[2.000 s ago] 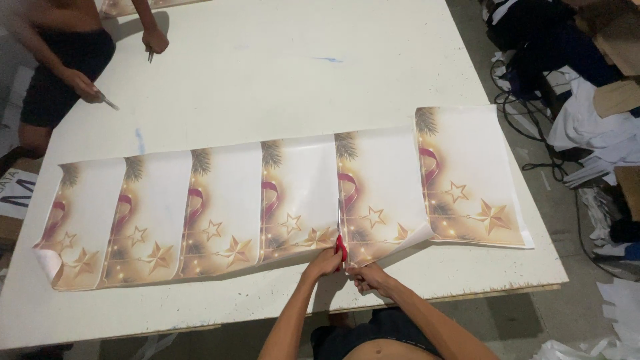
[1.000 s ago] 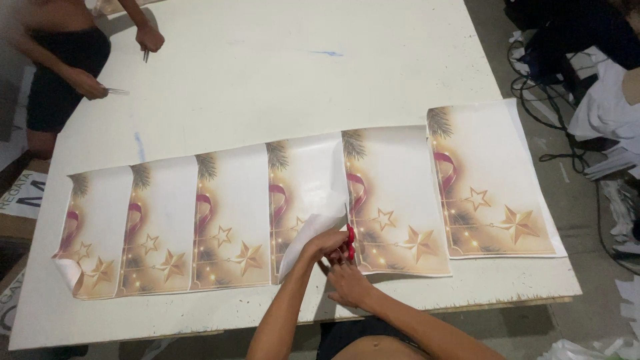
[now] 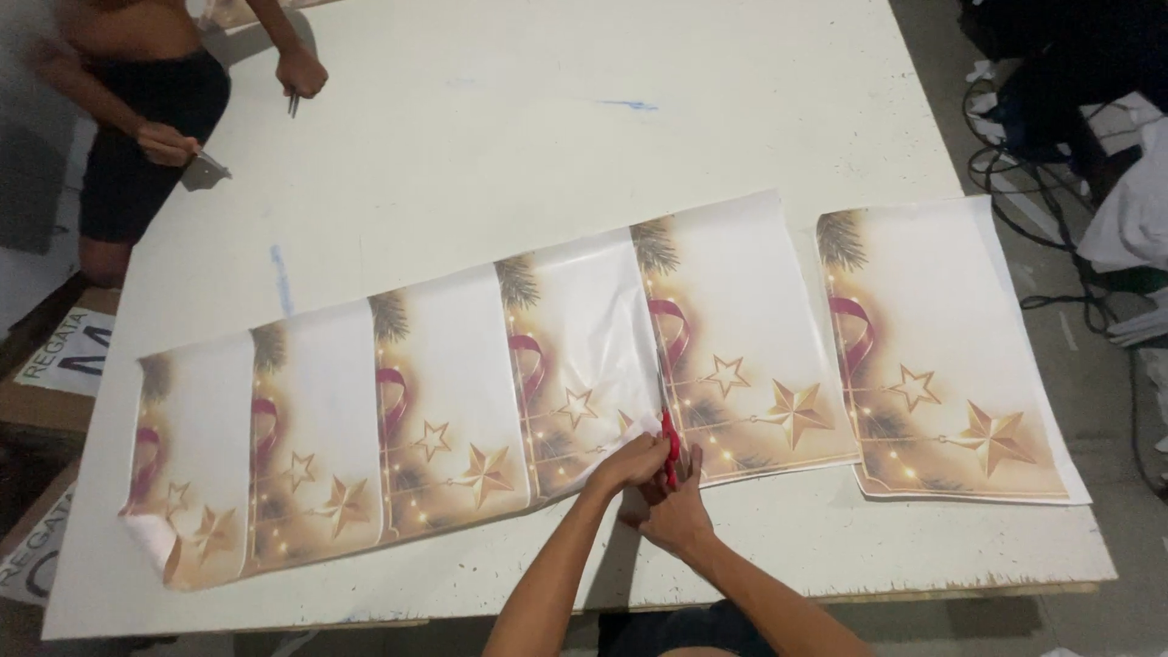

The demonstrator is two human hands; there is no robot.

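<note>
A long strip of printed paper (image 3: 438, 365) lies across the white table, its repeated panels showing gold stars, a dark red ribbon and pine twigs. Red-handled scissors (image 3: 671, 445) point away from me along the line between two panels. My right hand (image 3: 677, 516) is around the handles. Just left of them, my left hand (image 3: 631, 461) grips the lifted, creased edge of the panel on that side. To the right of the scissors lies another panel (image 3: 748, 319). A separate printed sheet (image 3: 922, 347) rests at the far right, over other paper. My fingers partly hide the scissors.
Across the white table (image 3: 511, 155), at the upper left, a person holds a grey tool (image 3: 210, 166) in one hand and a thin metal tool (image 3: 293, 105) in the other. Cardboard boxes (image 3: 36, 411) with lettered sheets stand at left. Black cables (image 3: 1049, 210) and cloth lie on the right-hand floor.
The scissors have moved from the strip's near edge up between two panels. A gap now shows between the far-right sheet and its neighbour. The other person's grey tool has turned.
</note>
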